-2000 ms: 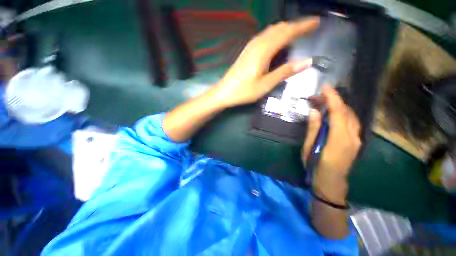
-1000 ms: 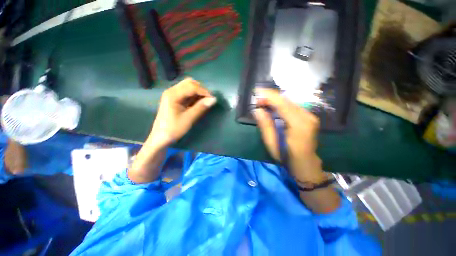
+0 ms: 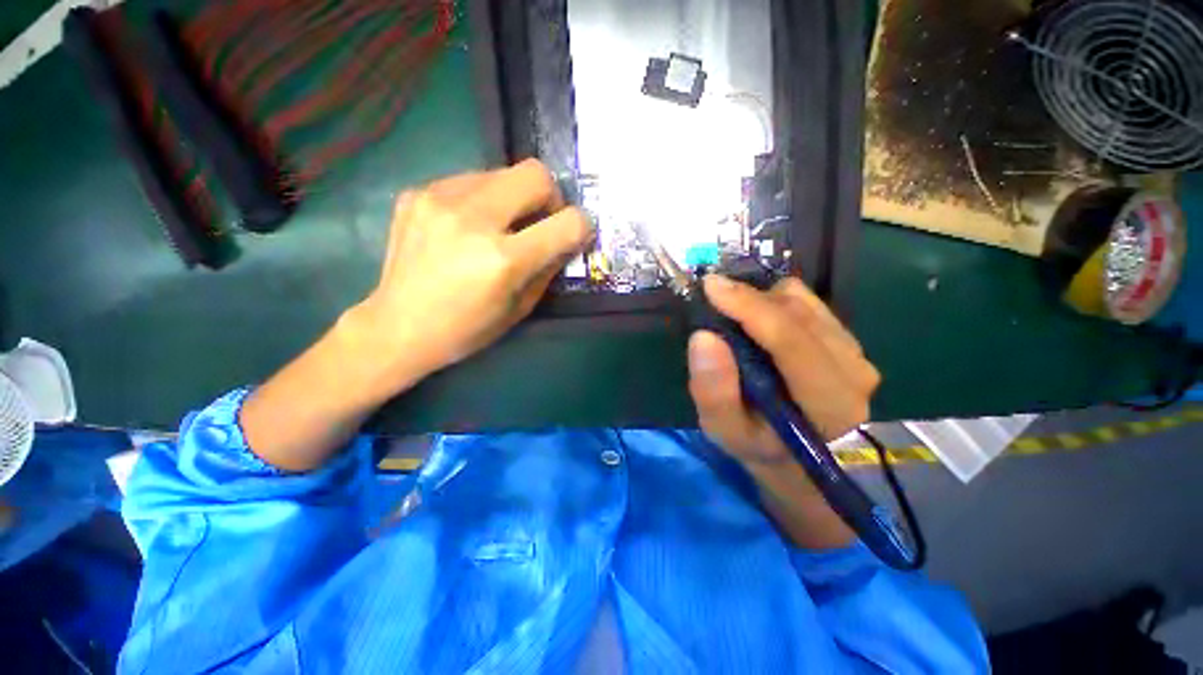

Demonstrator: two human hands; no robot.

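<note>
An open tablet [image 3: 660, 145] with a bright silver plate lies in a thick black fixture [image 3: 821, 158]. A small dark square component [image 3: 674, 79] with a thin lead lies on the plate. My right hand [image 3: 785, 376] holds a dark blue soldering iron [image 3: 805, 442]; its metal tip points at the circuit boards along the tablet's near edge. My left hand [image 3: 482, 257] is at the tablet's near left corner, thumb and index finger pinched together. Whether anything is between its fingertips cannot be told.
Red lead wires [image 3: 337, 79] fan out from two long black bars [image 3: 218, 119] at the upper left. A stained brown board [image 3: 943, 119], a round wire-grille fan [image 3: 1128, 79] and a solder reel [image 3: 1141, 257] stand at the right. A white desk fan [image 3: 16, 422] is at the left edge.
The view has moved closer and to the right. My left hand has moved from the bench to the tablet's near left corner. The soldering iron's tip now shows over the near-edge boards.
</note>
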